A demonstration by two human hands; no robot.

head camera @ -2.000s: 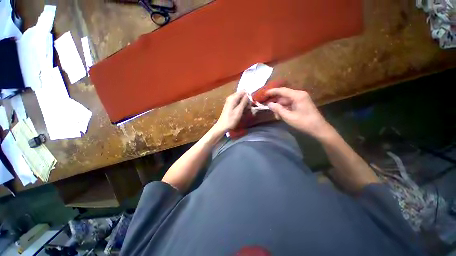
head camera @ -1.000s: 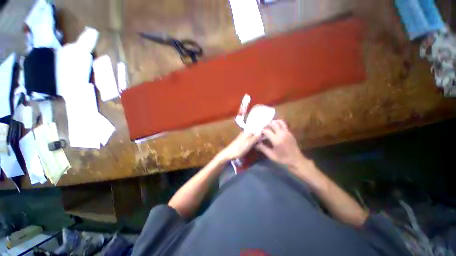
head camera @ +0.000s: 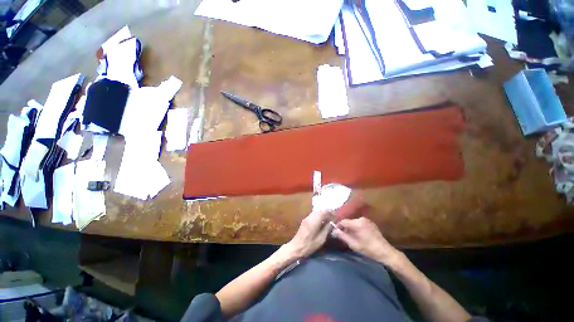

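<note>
My left hand (head camera: pixel 309 234) is closed on a small rust-red fabric bundle (head camera: pixel 350 206) at the table's front edge. A white paper slip (head camera: pixel 332 198) stands up from it, with a narrow white strip (head camera: pixel 316 181) beside it. My right hand (head camera: pixel 364 238) pinches the end of a thin white tie strip (head camera: pixel 335 227) just right of my left hand. The fingers hide most of the bundle. A long rust-orange stack of cut panels (head camera: pixel 321 154) lies behind the hands. Black shears (head camera: pixel 257 112) lie beyond its far edge, blades pointing left.
White paper pieces (head camera: pixel 141 144) and a dark cut piece (head camera: pixel 107 105) lie at left, with yellowish sheets (head camera: pixel 90 204) under a small dark object (head camera: pixel 98 185). Large white pattern sheets (head camera: pixel 403 44) lie at the far side. A light blue box (head camera: pixel 535 104) and tie-strip heap (head camera: pixel 561 154) are at right.
The view has tilted up, showing more of the far table. The hands stay together at the bundle; my right hand has shifted to pinching the tie strip.
</note>
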